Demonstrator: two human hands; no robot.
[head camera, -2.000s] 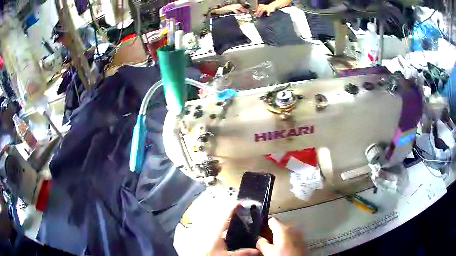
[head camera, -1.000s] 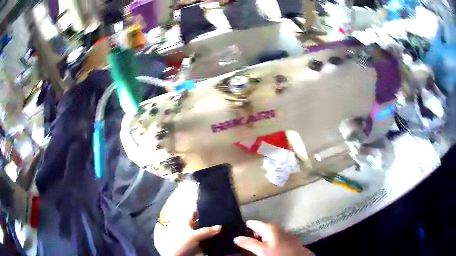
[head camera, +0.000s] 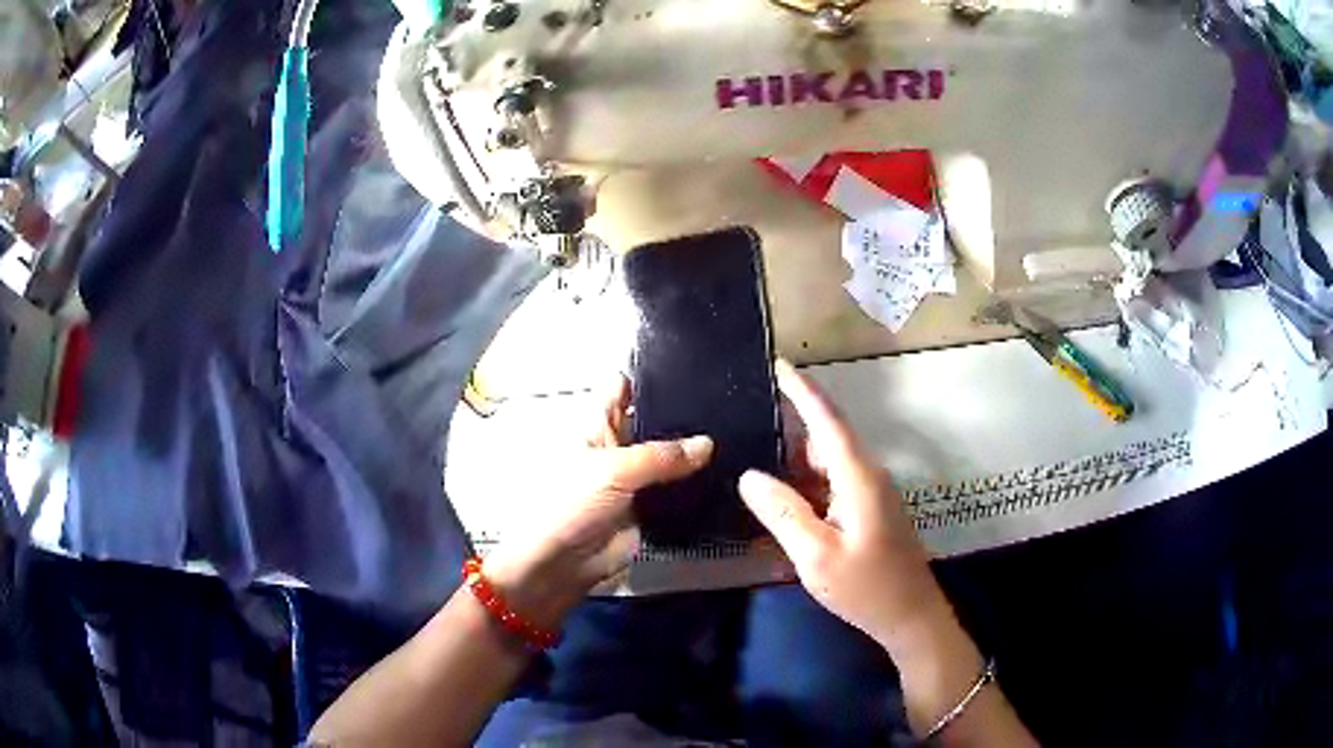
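A black smartphone (head camera: 702, 351) with a dark screen is held upright over the front edge of the white machine table. My left hand (head camera: 592, 497), with a red bead bracelet at the wrist, grips its lower left side, thumb on the screen. My right hand (head camera: 836, 512), with a thin bracelet, is at its lower right side, fingers along the edge and thumb at the screen. The phone's back and the fingers behind it are hidden.
The cream sewing machine (head camera: 833, 110) stands behind the phone, with a light-blue lamp (head camera: 288, 161) at its left. Dark cloth (head camera: 219, 351) covers the left side. A red item (head camera: 892, 173), a white paper slip (head camera: 895, 266) and thread snips (head camera: 1079, 373) lie under or beside the arm.
The view has tilted down, so both forearms and the lap now show. Both hands still hold the phone. My left thumb now lies farther across the screen.
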